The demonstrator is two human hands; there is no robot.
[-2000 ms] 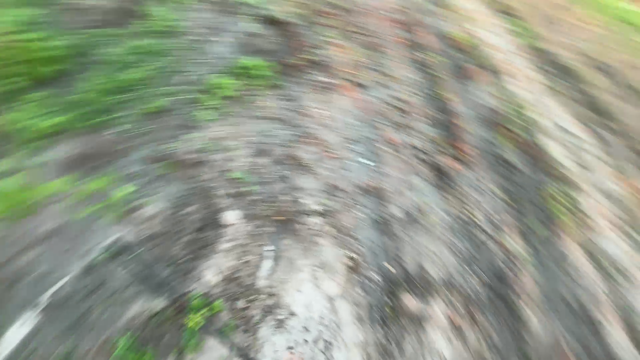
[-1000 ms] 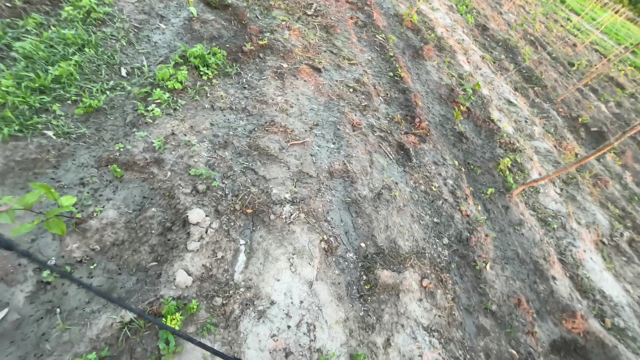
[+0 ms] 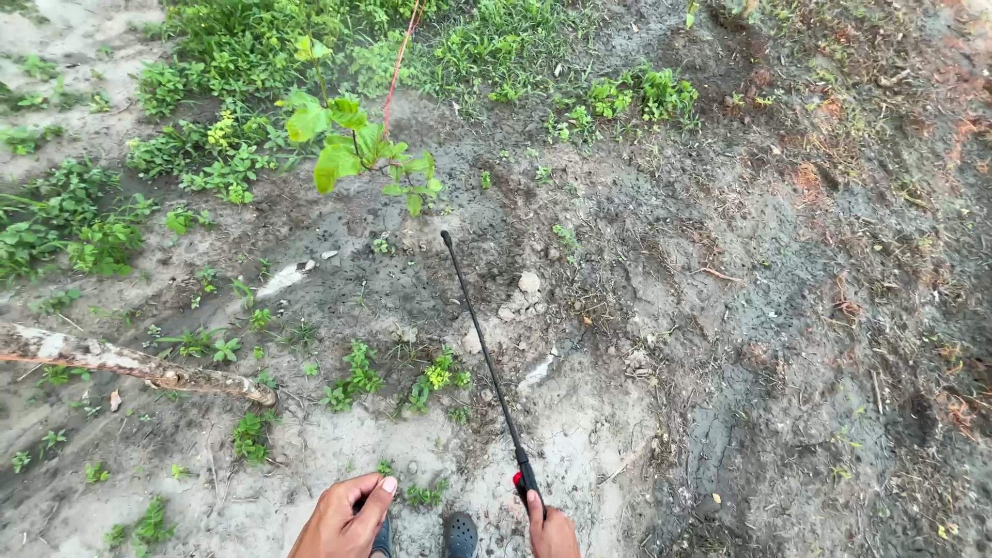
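Observation:
My right hand, at the bottom edge, is closed around the black handle of a sprayer wand with a red part beside the grip. The thin wand points up and slightly left, its dark nozzle tip just below a leafy young plant. A red string runs up from that plant. Left of the handle is my left hand, its fingers curled and the thumb against the index finger. A small dark patch shows between them; whether the hand holds anything cannot be told.
A pale-barked wooden pole slants in from the left edge. Low green weeds grow on the sandy soil, with denser grass at the top. Dirt clods lie right of the wand. A grey perforated clog shows at the bottom.
Both hands have come into view. The wand, seen only as a dark rod at the lower left one second ago, now shows up to its handle. The view has swung left.

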